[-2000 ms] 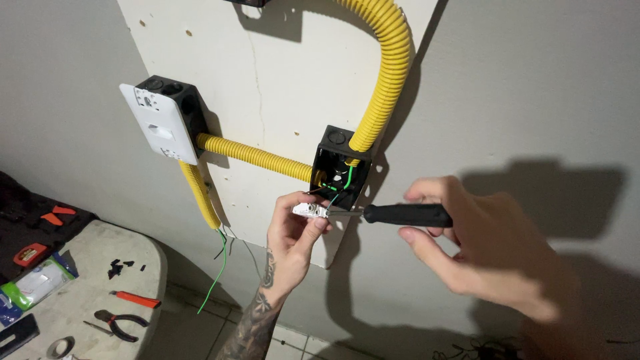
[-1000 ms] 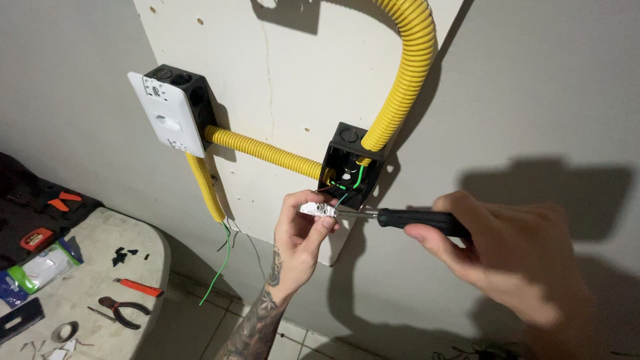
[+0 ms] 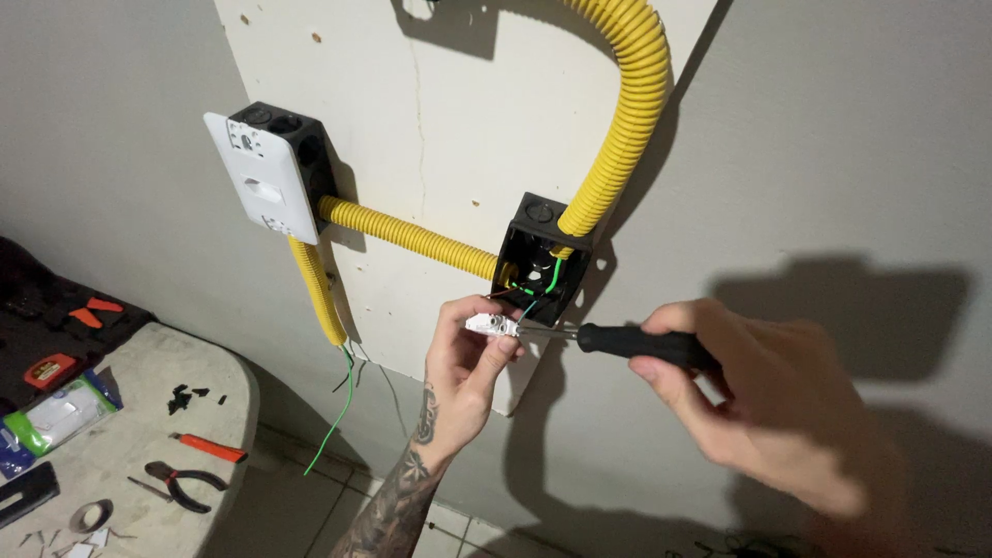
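Note:
Between the thumb and fingers of my left hand (image 3: 465,372) is a small white electrical module (image 3: 491,325), just below the open black junction box (image 3: 542,260). My right hand (image 3: 744,387) grips the black handle of a screwdriver (image 3: 647,345), whose metal shaft points left with its tip at the module's right end. A green wire (image 3: 555,276) comes out of the upper conduit into the box, and thin wires run from the box toward the module. Whether the tip sits in a screw cannot be told.
Yellow corrugated conduit (image 3: 418,239) links the box to another one with a white cover plate (image 3: 260,177). On the table (image 3: 240,372) at the lower left lie diagonal cutters (image 3: 186,487), an orange utility knife (image 3: 209,447) and a tape roll (image 3: 91,515).

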